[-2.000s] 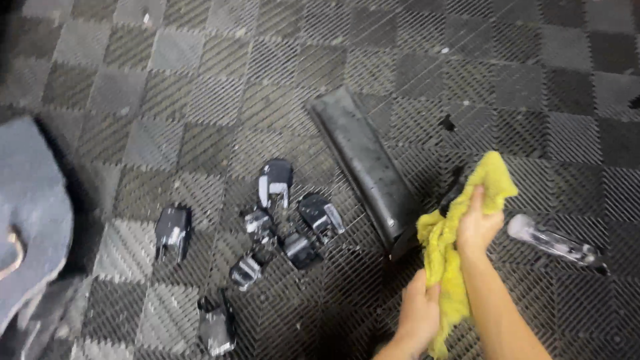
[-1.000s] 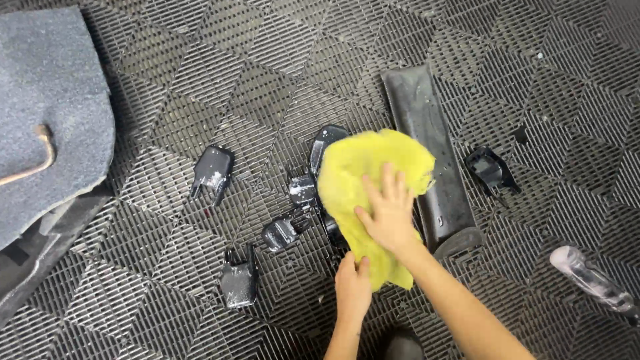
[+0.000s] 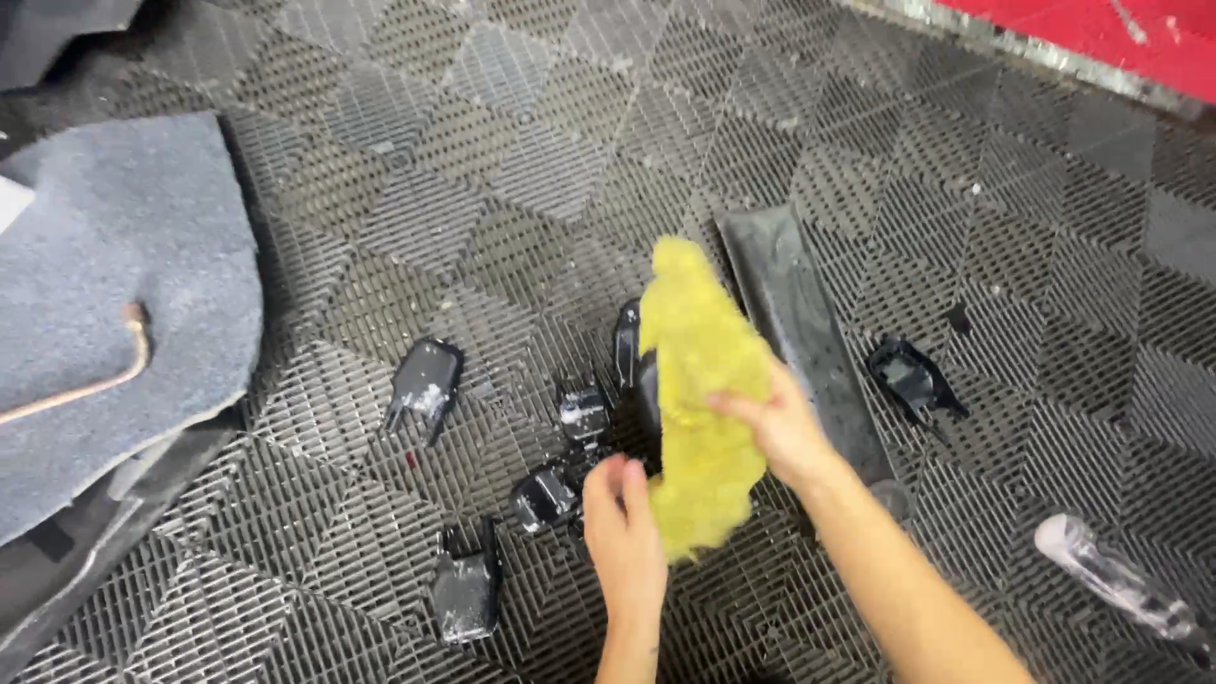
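A yellow microfiber cloth (image 3: pixel 708 408) hangs from my right hand (image 3: pixel 784 427), which grips its right side. At the cloth's lower left edge is my left hand (image 3: pixel 622 513), its fingers bent near a dark part mostly hidden behind the cloth; whether it grips that part I cannot tell. Left of the cloth lie several black plastic parts with whitish residue: one (image 3: pixel 426 385) apart at the left, one (image 3: pixel 467 584) lower down, one (image 3: pixel 544 496) beside my left hand and one (image 3: pixel 582 410) above it. A long black plastic trim piece (image 3: pixel 807 323) lies behind my right hand.
Another black plastic part (image 3: pixel 912 380) lies right of the trim. A clear bottle (image 3: pixel 1121 579) rests at the lower right. Grey carpet (image 3: pixel 142 228) with a bent metal rod (image 3: pixel 138 351) on it is at the left. The floor is ribbed tile; a red surface (image 3: pixel 1102 38) borders the top right.
A black part now lies apart right of the trim, where none lay two seconds ago. The cloth, spread under my right hand a second ago, is now lifted and folded narrower. The view has shifted.
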